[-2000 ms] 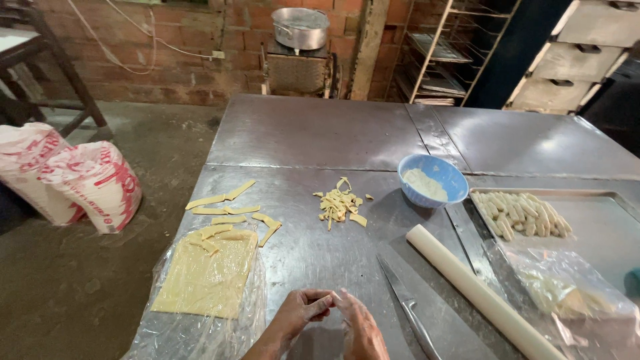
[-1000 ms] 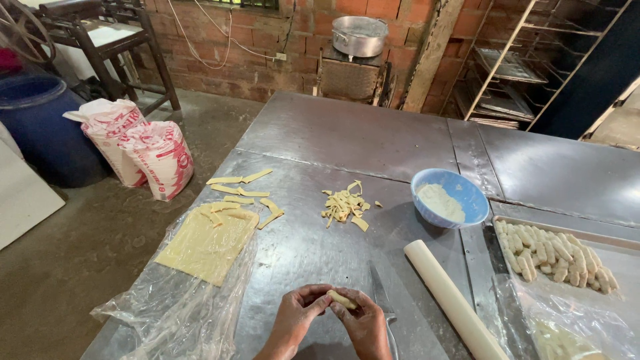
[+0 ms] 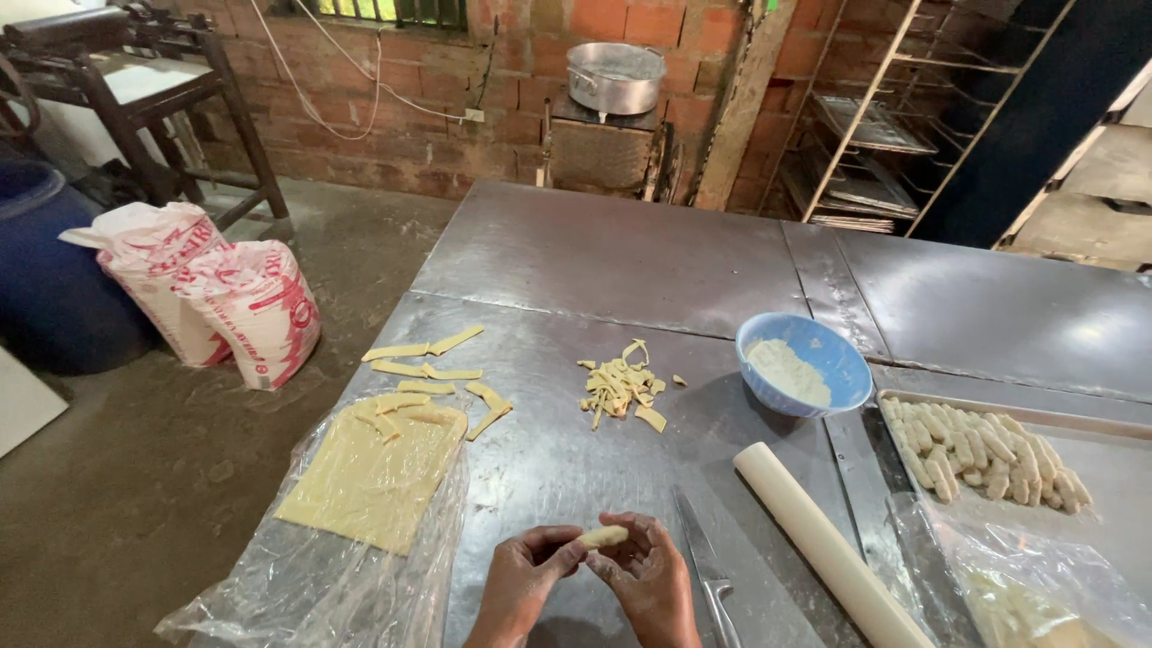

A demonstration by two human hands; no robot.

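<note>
Between the fingertips of my left hand (image 3: 531, 576) and my right hand (image 3: 641, 571) is a small floured dough roll (image 3: 603, 537), held above the metal table. A knife (image 3: 706, 562) lies just right of my right hand, and a pale rolling pin (image 3: 823, 540) lies beyond it. To the left, a flat dough sheet (image 3: 369, 477) rests on clear plastic, with cut dough strips (image 3: 454, 373) at its far edge. A pile of dough scraps (image 3: 621, 387) sits ahead of my hands. A blue bowl (image 3: 754, 382) holds white flour. Shaped dough rolls (image 3: 981, 450) lie on a tray at the right.
The metal table (image 3: 612, 256) extends ahead and right. Crumpled plastic (image 3: 1035, 567) overlaps the tray (image 3: 1116, 430). Printed sacks (image 3: 256, 310) and a blue barrel (image 3: 58, 270) stand on the floor at left. A metal pot (image 3: 616, 81) and a tray rack (image 3: 877, 117) are behind the table.
The dough roll now shows between my hands; two seconds ago none was plainly visible there. My hands stay together near the table's near side. The view has shifted left.
</note>
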